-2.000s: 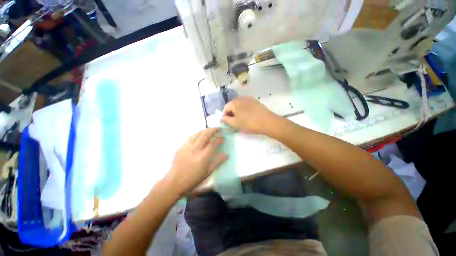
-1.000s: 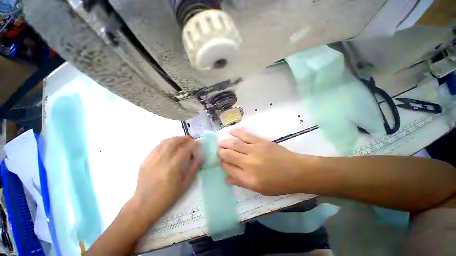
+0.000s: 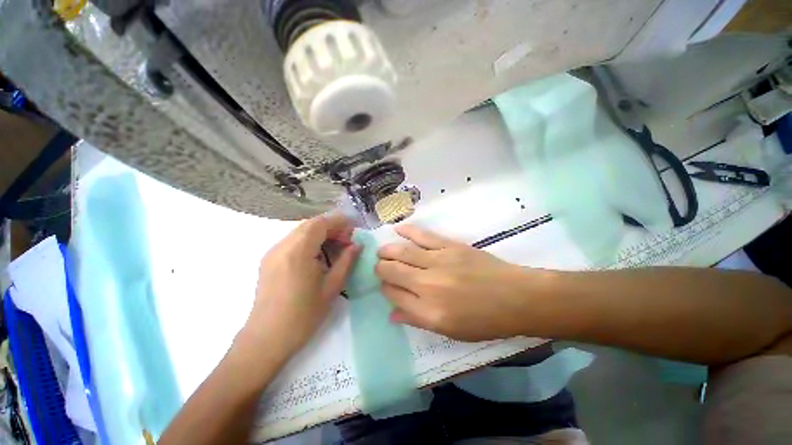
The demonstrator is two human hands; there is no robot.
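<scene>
A pale mint green fabric strip runs from just in front of the sewing machine head over the table's front edge. My left hand is at the strip's upper left side, thumb and fingers bent close to its edge; whether they pinch it is unclear. My right hand lies with its fingertips on the strip's right edge, pressing it to the table. The small tan ribbed knob is just above my right fingertips. The needle and presser foot are mostly hidden behind my left fingers and the machine parts.
Mint green pieces lie right of the needle, beside black-handled scissors and black snips. Teal-green strips lie at the table's left, next to a blue basket holding white pieces. A ribbed white dial juts out above.
My head has moved closer to the machine since the oldest frame. My left hand has since shifted up towards the needle area. My right hand has barely moved since one second ago.
</scene>
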